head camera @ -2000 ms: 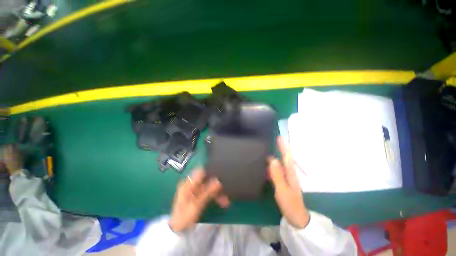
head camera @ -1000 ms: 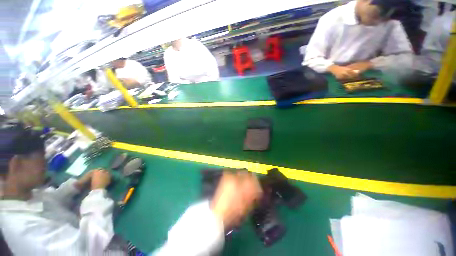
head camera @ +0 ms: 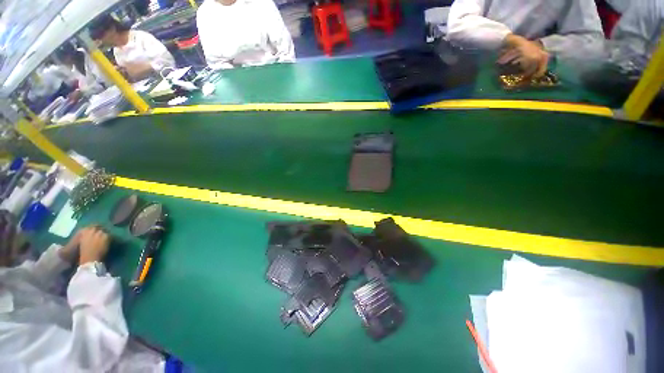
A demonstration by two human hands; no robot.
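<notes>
Neither of my hands is in the picture. A heap of black housings [head camera: 313, 255] lies on the green bench in front of me, some with ribbed grey-silver areas. One ribbed housing [head camera: 378, 307] lies at the heap's near right side. A flat dark finished unit [head camera: 371, 171] lies alone beyond the near yellow line. A thin orange stick [head camera: 480, 345] lies at the left edge of the white sheets [head camera: 568, 320] at the lower right.
At left a neighbour's sleeves and hands [head camera: 91, 244] are near two round grey parts [head camera: 148, 219] and a black-and-orange screwdriver [head camera: 145, 262]. Across the bench are a dark blue-black tray [head camera: 422, 76], several people in white smocks and red stools [head camera: 330, 28].
The view has tilted up from the bench. My hands, earlier holding a dark device, then one over the heap, are out of view. The neighbour across has a hand raised over small golden parts.
</notes>
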